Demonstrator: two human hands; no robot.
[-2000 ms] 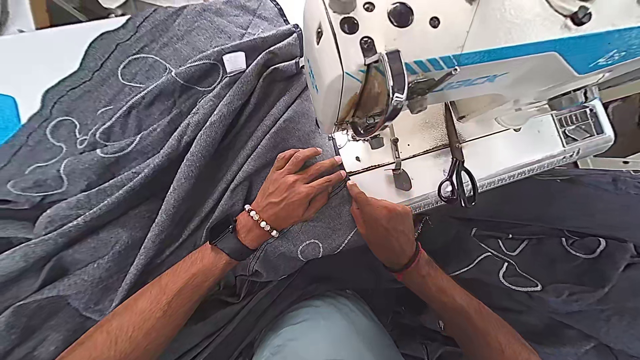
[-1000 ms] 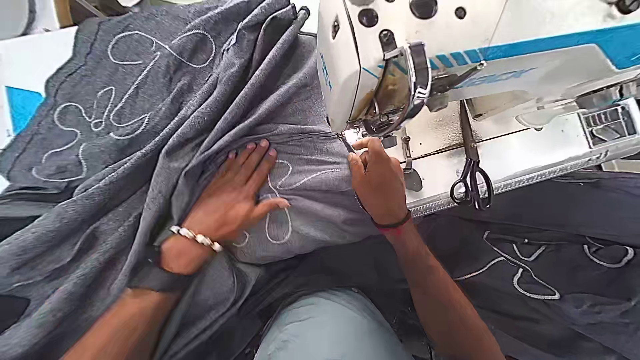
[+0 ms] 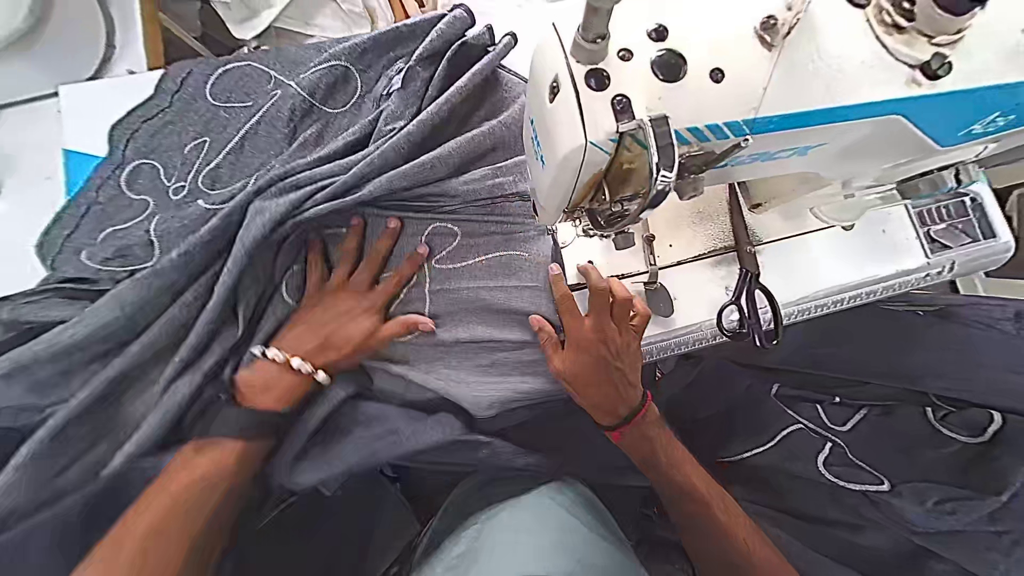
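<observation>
Grey fabric with pale embroidered lines (image 3: 496,320) lies bunched at the left and flatter near the middle, its right edge under the needle area of a white and blue Jack sewing machine (image 3: 680,80). My left hand (image 3: 344,312) presses flat on the fabric, fingers spread, beside a curled embroidered line. At the fabric's right edge, just below the presser foot area, rests my right hand (image 3: 596,344), its index fingertip at the edge and its thumb apart on the cloth. The needle itself is too small to make out.
Black-handled scissors (image 3: 750,308) lie on the machine bed, right of my right hand. Dark fabric with pale embroidered lines (image 3: 920,384) spreads at the lower right. A compartment with small metal parts (image 3: 952,220) sits at the bed's right end. Pale cloth (image 3: 296,16) is at the top left.
My left hand has moved from beside my right hand near the machine to farther left on the fabric. My right hand's fingers have spread apart at the fabric's edge.
</observation>
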